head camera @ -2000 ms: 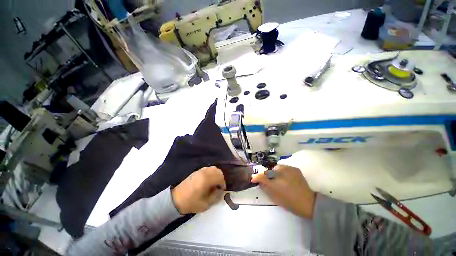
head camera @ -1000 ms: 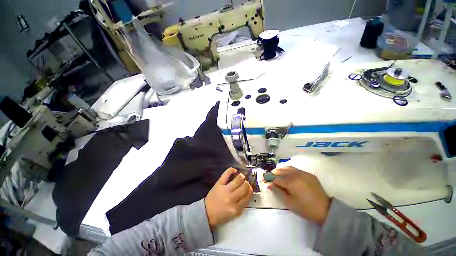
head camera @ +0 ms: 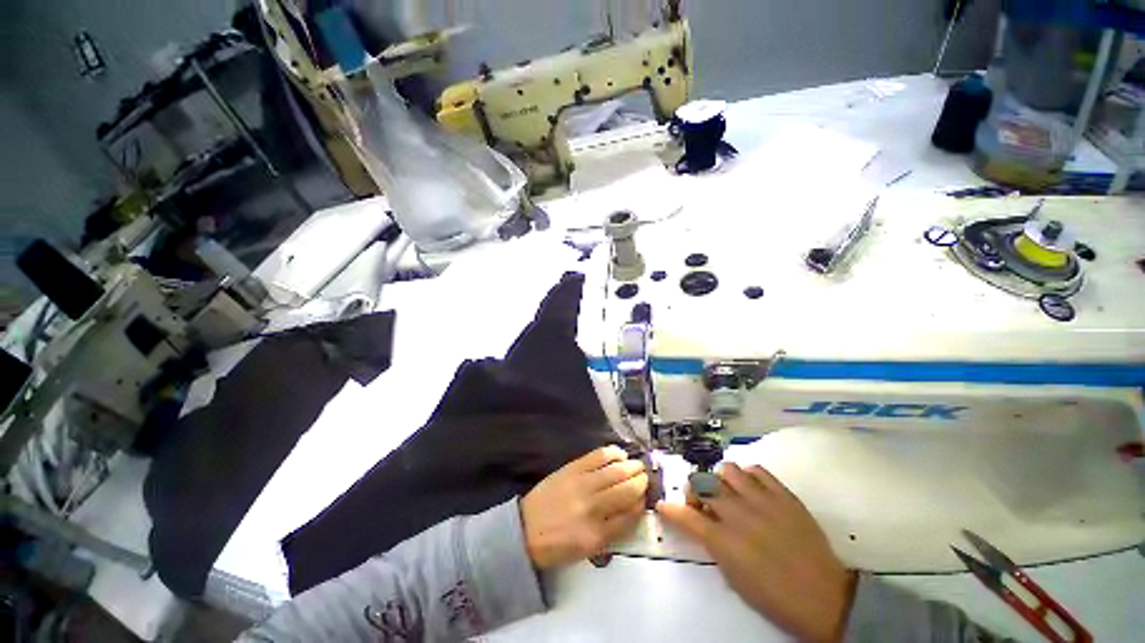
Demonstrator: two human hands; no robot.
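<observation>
A dark garment panel (head camera: 471,440) lies left of the needle area, its right end under my left hand and by the presser foot (head camera: 684,435) of the white sewing machine (head camera: 879,302). My left hand (head camera: 585,505) rests on the panel's right end, fingers curled on the cloth. My right hand (head camera: 768,543) is just right of the presser foot, fingertips on the machine bed; a small grey round piece (head camera: 706,484) shows at its fingers. I cannot tell whether it holds cloth.
Other dark cut pieces (head camera: 258,433) lie at the left. Red-handled thread snips (head camera: 1023,590) lie at the lower right. A cream-yellow second machine (head camera: 571,101), a clear plastic bag (head camera: 440,163) and a black thread spool (head camera: 962,113) are behind.
My left hand has moved right along the cloth, closer to the presser foot. My right hand's fingers have shifted slightly beside the foot. The camera view has shifted, so the machine appears lower.
</observation>
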